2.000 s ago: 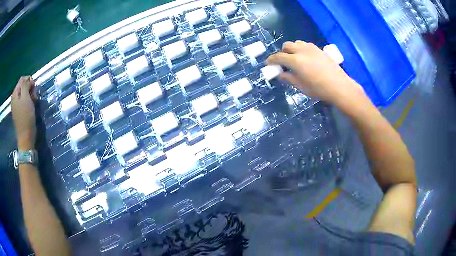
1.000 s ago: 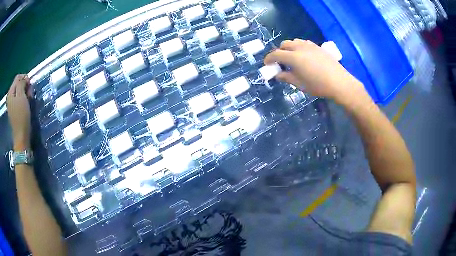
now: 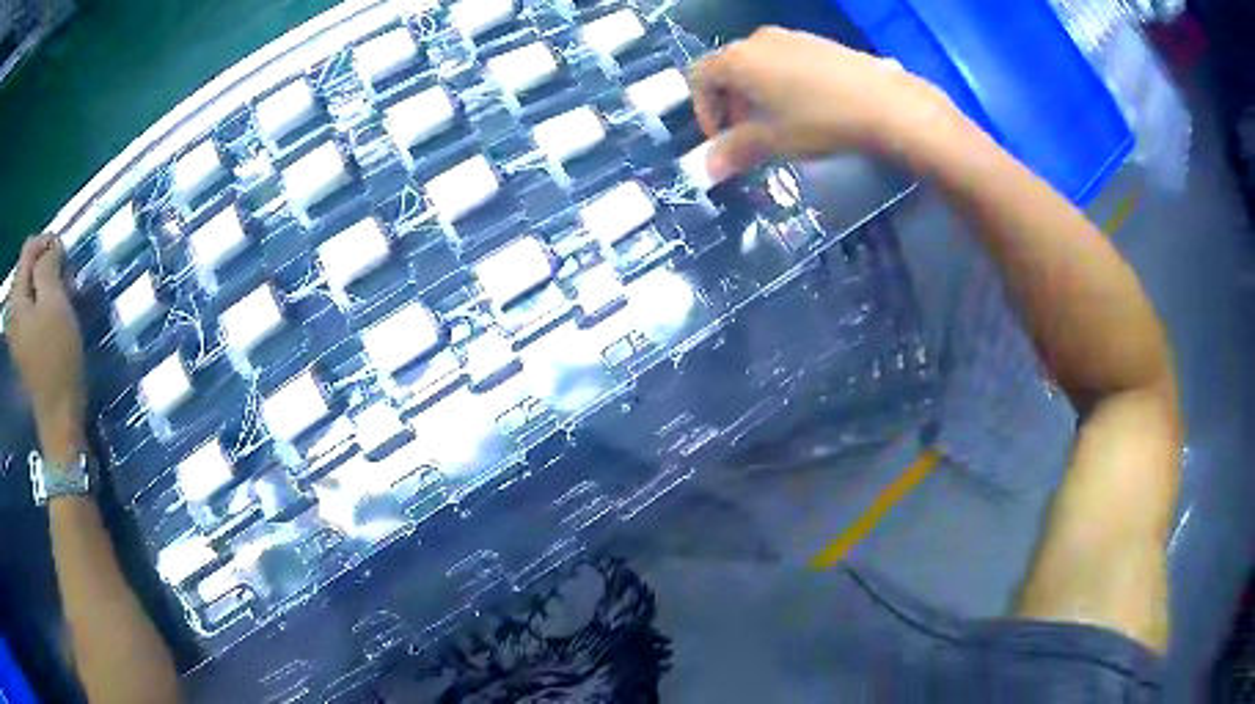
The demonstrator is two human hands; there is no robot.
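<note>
A large clear blister tray (image 3: 551,447) lies in front of me, with white wired units (image 3: 354,252) in slanted rows and thin pale leads between them. The pockets along its near edge show no units and glare strongly. My right hand (image 3: 771,103) is at the tray's right end, its thumb and bent fingers on a white wired unit at the end of a row; the exact grip is partly hidden. My left hand (image 3: 44,296) rests beside the tray's far left corner, at the rail, with nothing seen in it.
The pale conveyor rail (image 3: 165,127) curves behind the tray, with the green belt (image 3: 124,83) beyond. A blue bin (image 3: 1018,96) stands at the right. A piece of blue shows at the lower left. The grey floor has a yellow line (image 3: 881,509).
The tray and units have shifted left and up in view. My right hand is higher in the picture, still at the end unit, fingers more raised. My left hand appears slightly lower.
</note>
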